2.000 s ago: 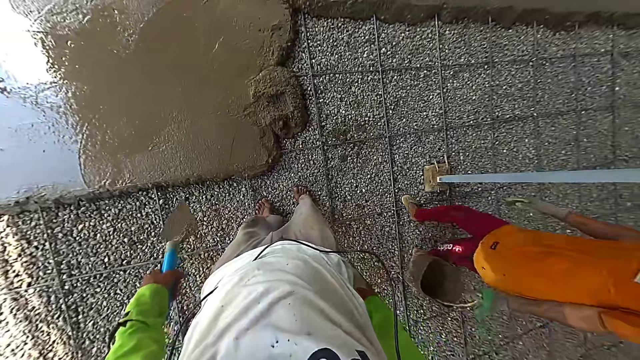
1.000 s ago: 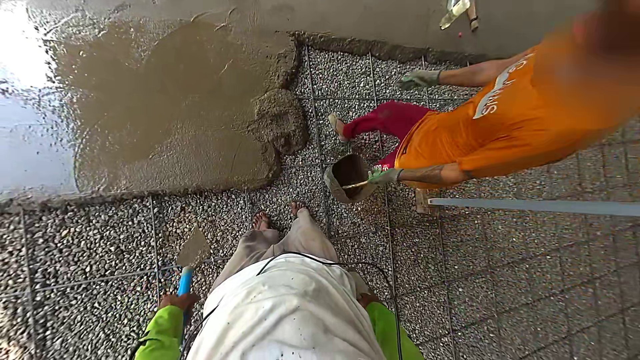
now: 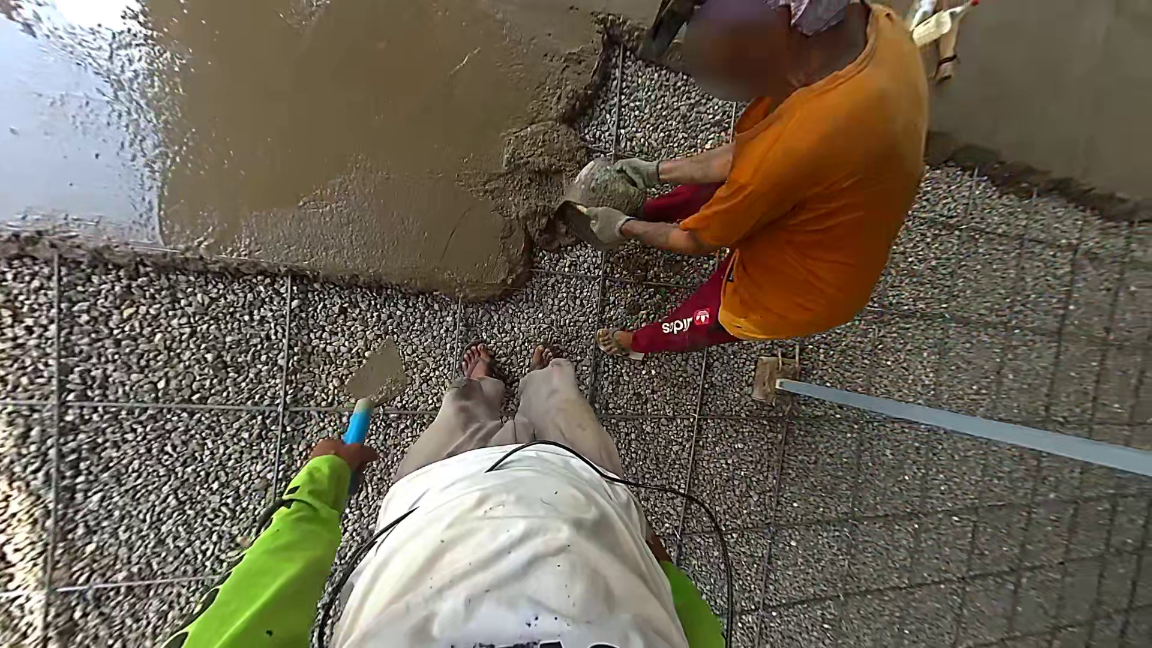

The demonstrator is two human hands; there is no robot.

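Note:
My left hand (image 3: 346, 453) is closed around the blue handle of a trowel (image 3: 378, 371), its metal blade pointing up over the gravel. My right hand (image 3: 659, 547) hangs beside my hip, mostly hidden by my white shirt; what its fingers do cannot be seen. Wet concrete (image 3: 360, 135) spreads beyond my bare feet, with a rough lump (image 3: 543, 148) at its right side. At that lump a co-worker in an orange shirt (image 3: 828, 198) tips a bucket (image 3: 598, 191) with two gloved hands.
Steel reinforcing bars (image 3: 283, 360) cross the gravel bed (image 3: 162, 342) around my feet. A long grey bar (image 3: 963, 427) extends right from a small wooden block (image 3: 772, 378). A bottle (image 3: 940, 25) lies on the grey surface at the top right. A black cable (image 3: 666, 490) crosses my shirt.
The co-worker has come in from the right with the bucket and has bent over the concrete edge, tipping it there. My left hand still holds the trowel.

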